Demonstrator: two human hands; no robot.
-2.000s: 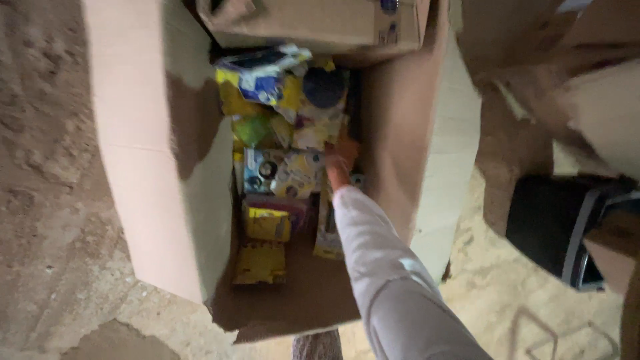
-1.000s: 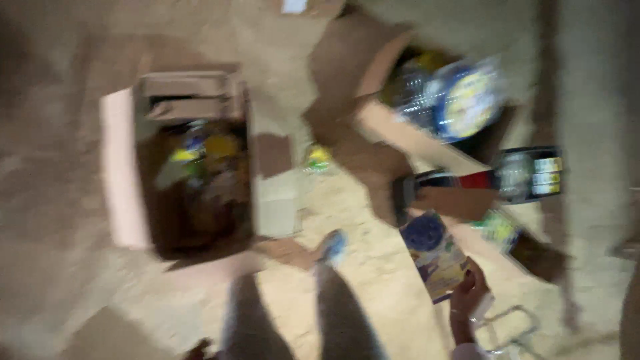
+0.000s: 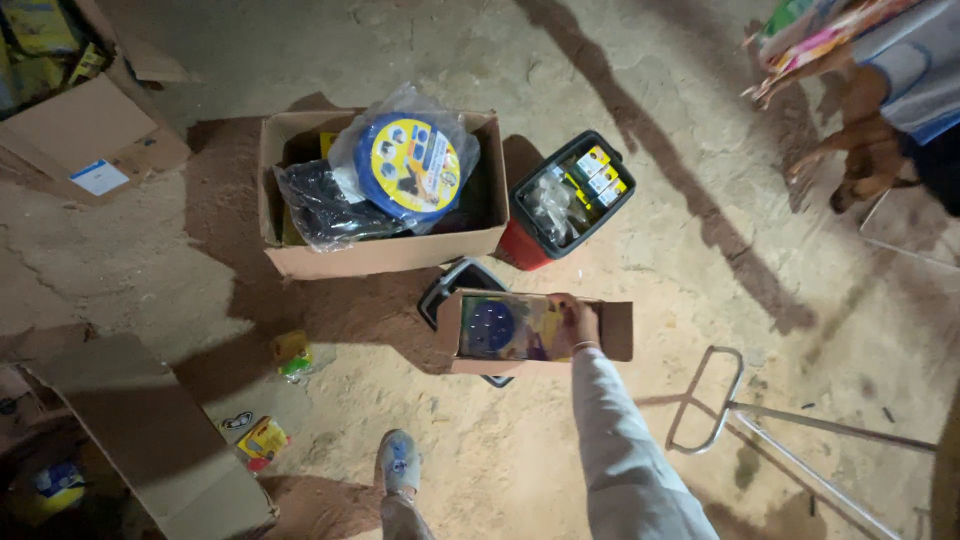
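Observation:
My right hand (image 3: 576,319), below a pale sleeve, reaches into a small open cardboard box (image 3: 616,330) and holds the right part of a flat printed package (image 3: 517,328) with a blue round picture. That box rests over a black-rimmed bin (image 3: 466,276). Just above stands a larger cardboard box (image 3: 390,259) with a blue and yellow disc-shaped item (image 3: 415,165) in clear plastic and a black plastic-wrapped item (image 3: 330,202). Beside it is a red and black bin (image 3: 574,196) holding small yellow-and-white boxes and clear bags. My left hand is out of view.
Open cardboard boxes stand at the upper left (image 3: 90,139) and lower left (image 3: 142,442). Small yellow packages (image 3: 262,442) lie on the rough floor. A bent metal tube frame (image 3: 731,405) is at the lower right. At the upper right are a dog (image 3: 862,142) and part of a person.
The view has swung right, away from the tall box my right hand was reaching into. The printed package, held in my right hand one second ago, is now inside the small cardboard box.

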